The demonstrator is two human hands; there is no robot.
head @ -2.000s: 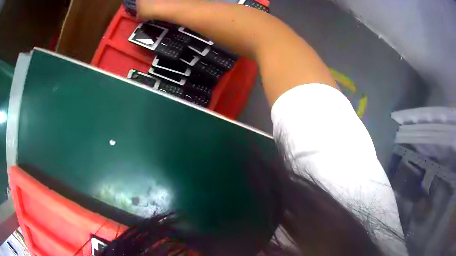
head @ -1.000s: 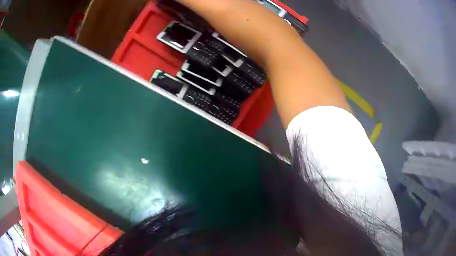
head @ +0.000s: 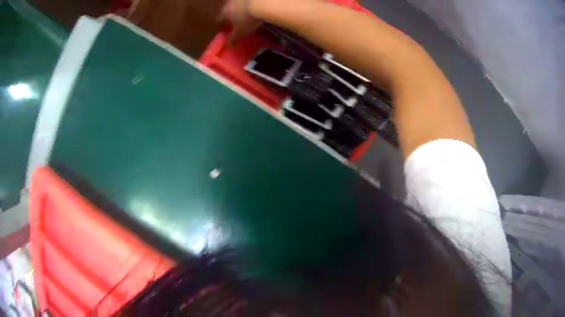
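My right hand is blurred at the top edge, over the left end of a red tray beyond the bench edge. Its fingers point down; I cannot tell if it holds anything. Several keypad phones lie in this tray, crowded and overlapping. One phone with a pale screen surround lies at the left of the group, its screen dark. My bare forearm and white sleeve cross the right side and hide part of the tray. My left hand is not in view.
The green bench top has a pale edge and a small white speck. Another red tray sits at the lower left. Dark hair covers the bottom middle. Grey floor and pale stacked items are at the right.
The view has shifted, so the bench and phone tray appear farther right and higher. My right hand, cut off by the top edge a second ago, now shows over the tray's left end.
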